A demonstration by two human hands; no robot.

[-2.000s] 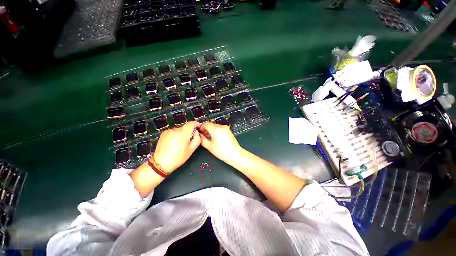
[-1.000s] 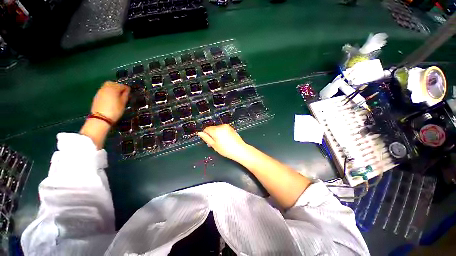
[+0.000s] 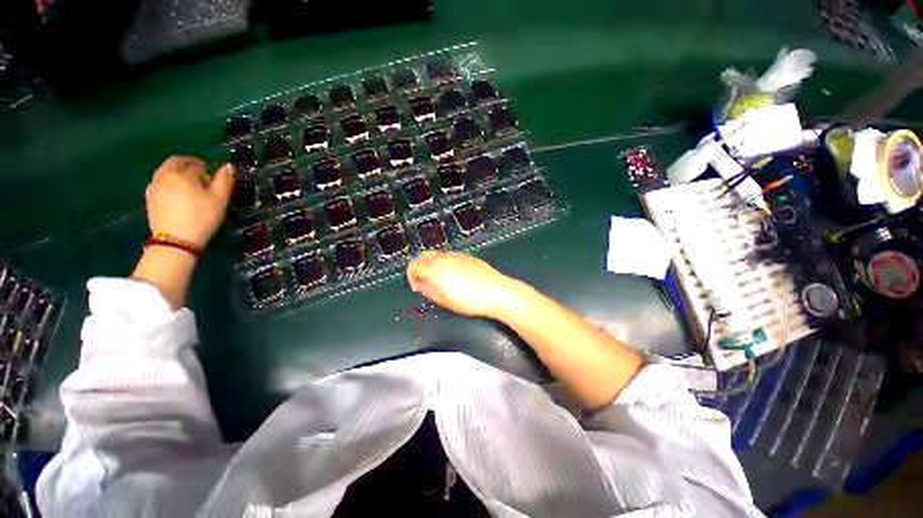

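A clear blister tray (image 3: 388,155) full of black square modules (image 3: 340,212) lies on the green mat, some modules with a pale or coppery edge. My left hand (image 3: 189,199), bare, is at the tray's left edge, thumb and fingertips beside a module in the left column; whether it grips anything cannot be told. My right hand (image 3: 455,283), bare, is just in front of the tray's near edge with its fingers curled; its fingertips are too unclear to show whether they hold anything. Small dark-red components (image 3: 417,322) lie on the mat near my right hand.
At right stand a white ribbed rack (image 3: 724,268), a white paper slip (image 3: 638,247), a pile of red bits (image 3: 640,167), a tape roll (image 3: 904,167) and a fan (image 3: 891,273). An empty clear tray (image 3: 815,405) is at lower right. Another filled tray (image 3: 22,334) is at far left.
My left hand has gone from beside my right hand to the tray's left edge, and lately a little further left. My right hand stays near the front edge. The view has shifted.
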